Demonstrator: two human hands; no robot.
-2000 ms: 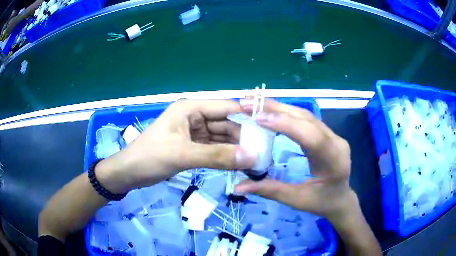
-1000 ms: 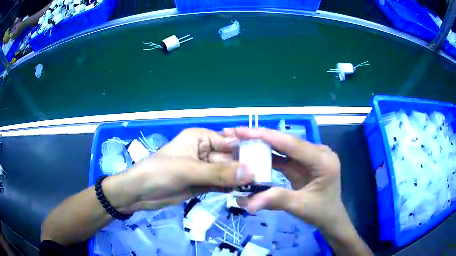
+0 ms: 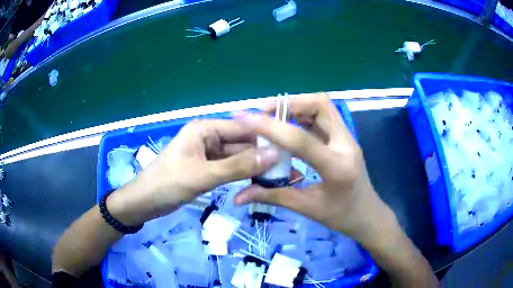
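A white wired unit [image 3: 278,164] is held upright above the near blue bin, black end down, with two pale lead wires pointing up. My left hand [image 3: 205,154] grips its left side with thumb and fingers. My right hand [image 3: 320,163] is around its right side, fingers near the top and thumb near the black end; its fingers are slightly blurred. A clear housing seems to be around the unit, but its edges are partly hidden by my fingers. The near blue bin [image 3: 105,169] holds milky housings with several wired units [image 3: 222,229] on top.
A second blue bin [image 3: 436,169] with milky pieces stands at the right. Beyond a pale rail, the green conveyor belt [image 3: 169,73] carries two wired units [image 3: 220,27] and a clear housing [image 3: 284,10]. A bin of units and part of another person's arm [image 3: 25,40] show at far left.
Both hands stay on the unit; my right fingers have shifted over its upper part. Units and the loose housing on the belt have moved rightward in view. The camera view has also shifted.
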